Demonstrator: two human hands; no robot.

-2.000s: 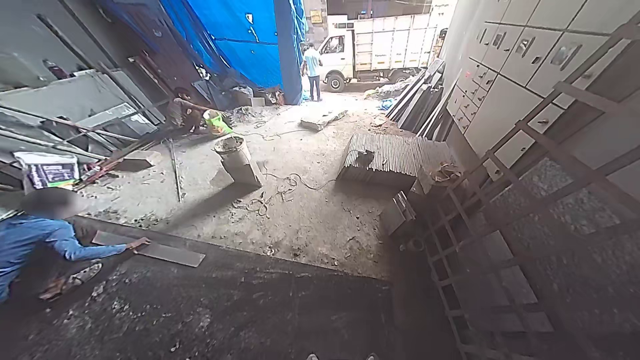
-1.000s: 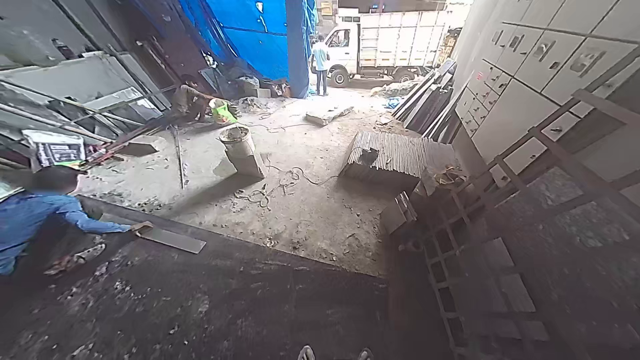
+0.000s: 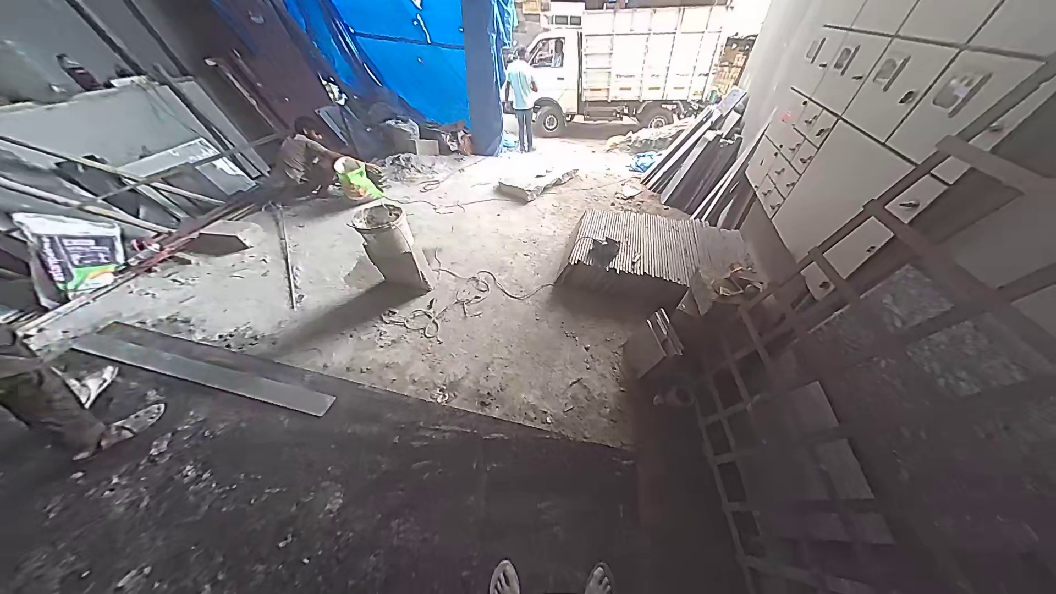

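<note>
Neither my left hand nor my right hand is in the picture, so what they hold cannot be seen. My two feet show at the bottom edge, on a dark, dusty floor (image 3: pixel 396 511). Ahead and to the left, a long flat grey strip (image 3: pixel 206 375) lies along the edge where the dark floor meets the lighter one. Beyond it stands a bucket (image 3: pixel 381 219) on a block-like support (image 3: pixel 400 262). A large stack of thin slabs or tiles (image 3: pixel 643 243) sits right of centre, with a small dark object (image 3: pixel 605 251) on top. A loose cable (image 3: pixel 478 289) lies between the bucket and the stack.
At the left edge a person's legs and sandals (image 3: pixel 136 422) show beside the strip. Another person (image 3: pixel 305 161) crouches farther back; a third (image 3: pixel 520 91) stands near a truck (image 3: pixel 635 62). A metal lattice (image 3: pixel 833 289) leans at right below meter cabinets (image 3: pixel 883 74). Long panels (image 3: pixel 701 161) lean behind the stack.
The person in blue at the left has moved mostly out of view, leaving legs and feet visible. Their hand, earlier on the grey strip, no longer shows there.
</note>
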